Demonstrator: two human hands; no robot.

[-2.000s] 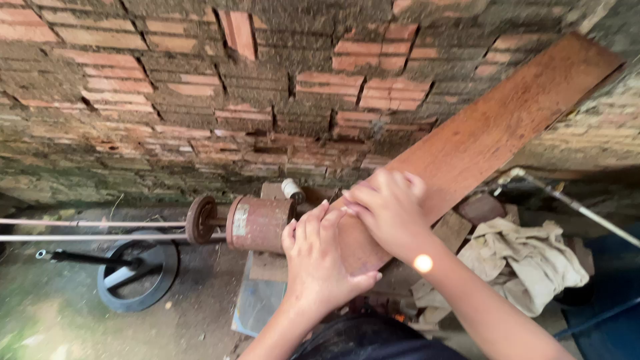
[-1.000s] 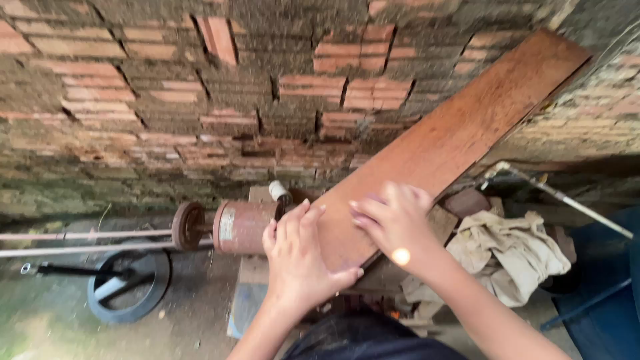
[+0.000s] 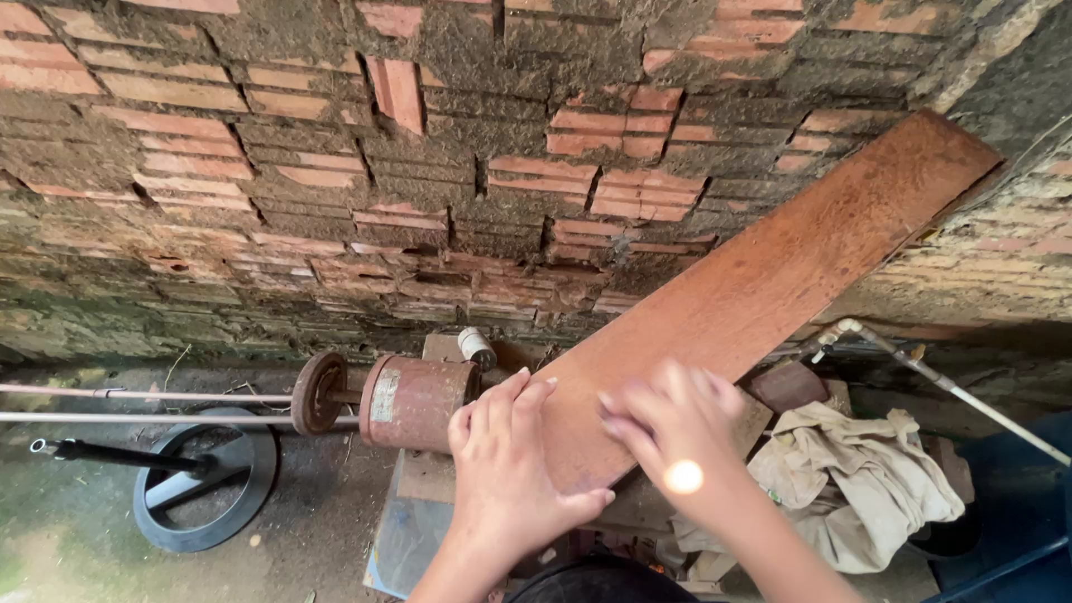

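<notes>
A long reddish-brown wooden board [image 3: 754, 260] slants from the lower middle up to the wall's right corner. My left hand [image 3: 511, 452] lies on the board's near left end, fingers over its left edge and thumb spread toward the right. Over the board's face, to the right, is my right hand [image 3: 674, 419], blurred, with its fingers curled; whether something small is in them cannot be told. A rusty electric motor [image 3: 419, 402] with a pulley wheel [image 3: 319, 393] on its shaft sits just left of my left hand.
A rough brick wall [image 3: 402, 167] rises behind. On the left are a round black metal base [image 3: 205, 481] with a rod and two long pipes [image 3: 151, 419]. Beige cloth [image 3: 846, 477], a thin pipe with a tap [image 3: 938, 381] and a blue container [image 3: 1013, 502] stand at the right.
My right hand has moved off my left hand, where it was two seconds ago, to the right over the board. My left hand stays on the board's near end.
</notes>
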